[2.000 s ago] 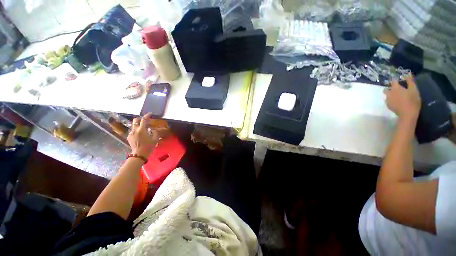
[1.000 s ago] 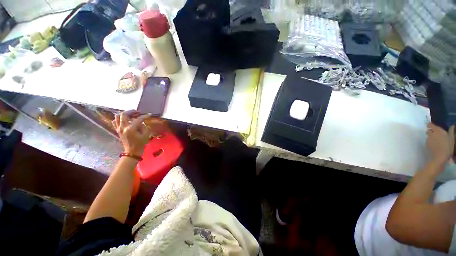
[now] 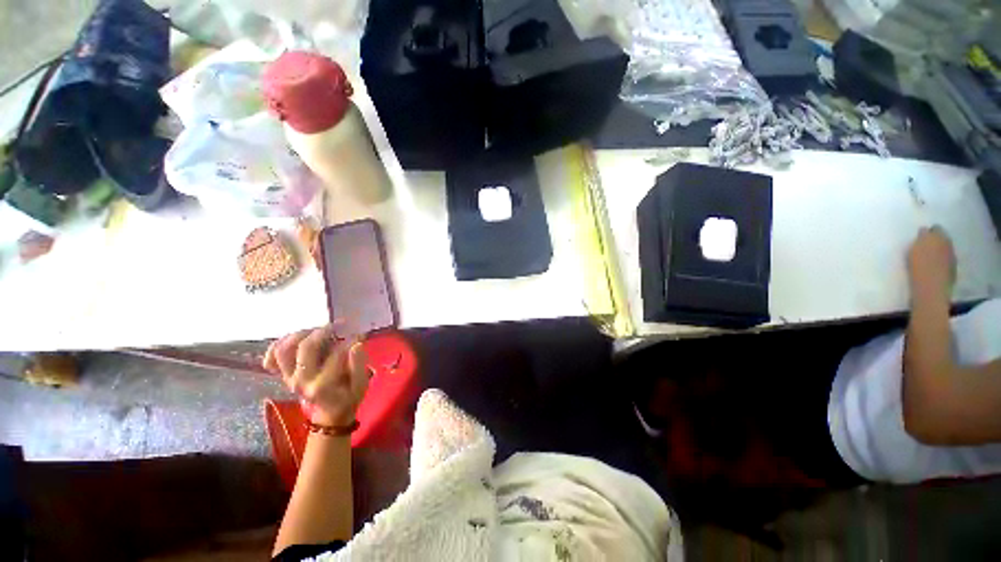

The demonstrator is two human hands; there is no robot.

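My left hand [image 3: 321,379] is at the bench's front edge, just below the smartphone [image 3: 358,274]. Its fingers are loosely bent and apart, with nothing seen in it; whether the fingertips touch the phone I cannot tell. My right hand is out of the picture. A black insert tray [image 3: 499,253] lies right of the phone, with a glossy white case [image 3: 495,203] in its cut-out. Farther right, across the yellow strip [image 3: 599,242], a stack of black trays [image 3: 713,294] holds another white case [image 3: 718,238] on top.
A vacuum flask [image 3: 340,148] stands behind the phone, beside tall black insert stacks [image 3: 428,110]. A cable pile [image 3: 752,132] lies at the back right. A red stool [image 3: 384,390] is below the bench. A co-worker's hand [image 3: 931,263] rests on the bench at right.
The view has shifted left and closer to the bench. The co-worker's hand, earlier at a black item, now rests on the bench. My left hand stays near the phone's lower end.
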